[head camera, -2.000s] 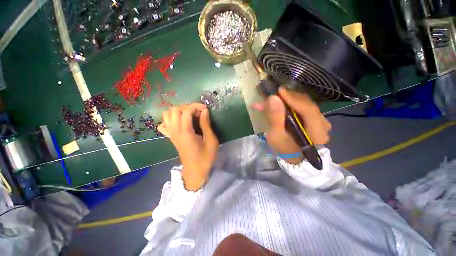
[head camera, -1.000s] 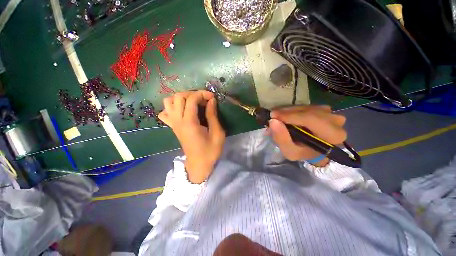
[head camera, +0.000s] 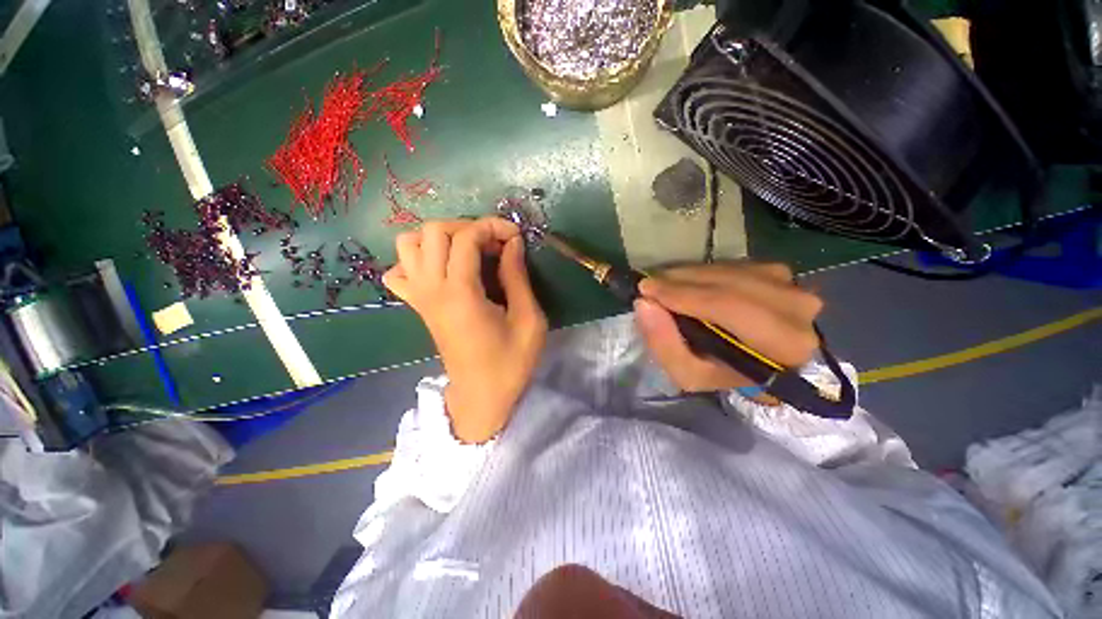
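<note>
My right hand (head camera: 731, 324) holds the soldering iron (head camera: 752, 358), a black pen-like handle with a yellow stripe. Its metal tip points left and touches or nearly touches a small silvery electronic part (head camera: 525, 218) on the green mat. My left hand (head camera: 474, 296) rests just left of the part, thumb and index fingertips pinched together beside it. Whether they grip the part or a wire is too small to tell. Red lead wires (head camera: 324, 143) lie in a loose pile behind my left hand. Small dark components (head camera: 199, 254) are scattered to the left.
A round tin of silvery scrap (head camera: 583, 48) stands at the back. A black fan with a spiral guard (head camera: 804, 151) is at the right, beside a beige strip (head camera: 641, 181) with a dark round spot. A silvery cylinder (head camera: 54, 336) is at the left bench edge.
The iron's tip has moved from the tin down to the part beside my left fingertips. The view has shifted slightly. My left hand has kept its pinched pose.
</note>
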